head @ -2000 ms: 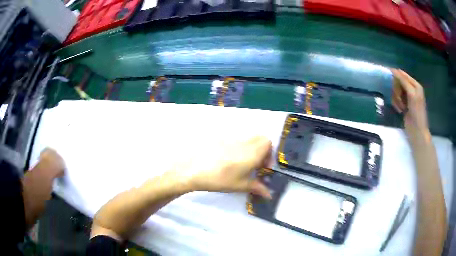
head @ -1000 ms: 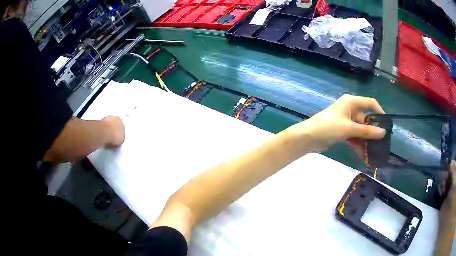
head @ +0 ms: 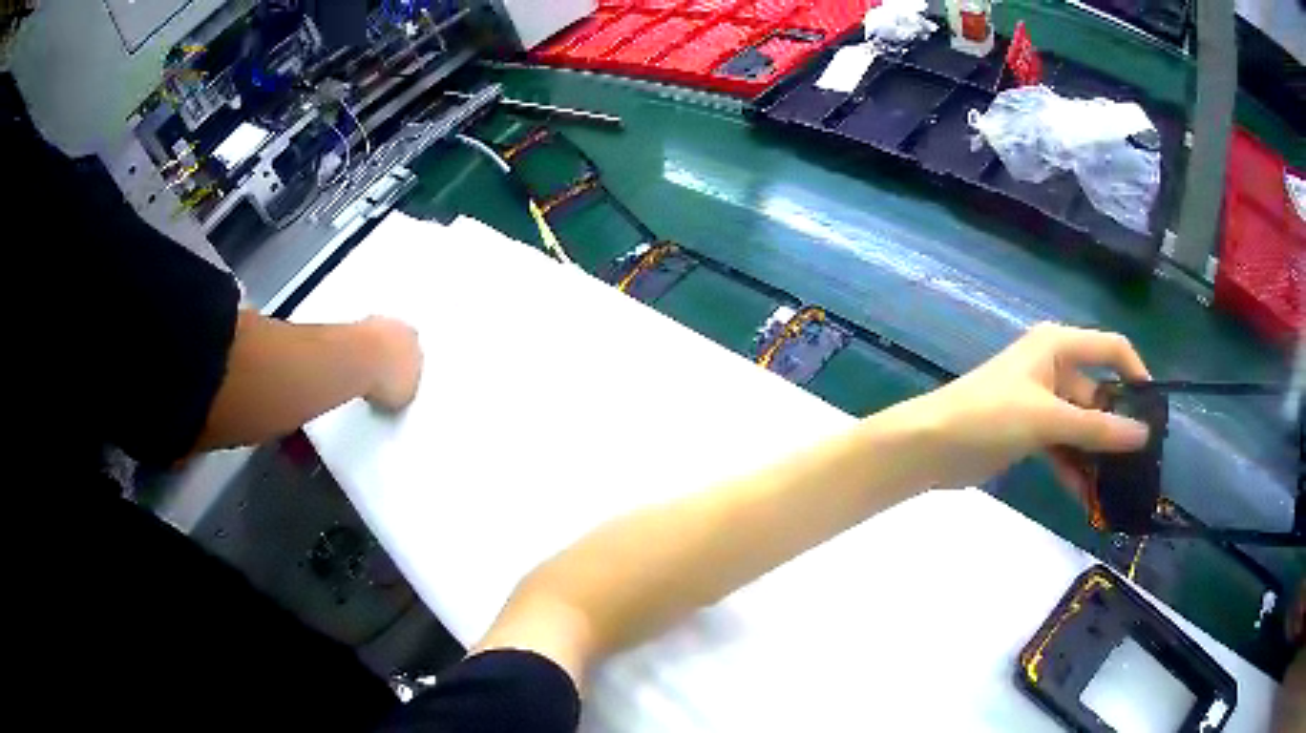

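My left hand (head: 1074, 408) grips the solid dark end of a thin black phone middle frame (head: 1129, 465), held up over the green conveyor belt at the right. Its window points right and its far end is cut off by the picture's edge. A thicker black frame (head: 1060, 644) with orange-yellow edging lies on the white mat below, partly cut off. More thin frames (head: 809, 348) lie in a row on the belt along the mat. My right hand is not clearly in view; only a sliver of skin shows at the right edge.
Another person's hand (head: 390, 364) rests on the white mat (head: 602, 387) at the left. Beyond the green belt (head: 716, 215) are red trays (head: 688, 46) and a black compartment tray (head: 931, 136) with a crumpled clear bag (head: 1074, 143). Machinery (head: 287, 136) stands at the upper left.
My left hand has lifted the thin frame off the mat and moved it right over the belt. The view has swung left. My right hand has slipped out at the right edge.
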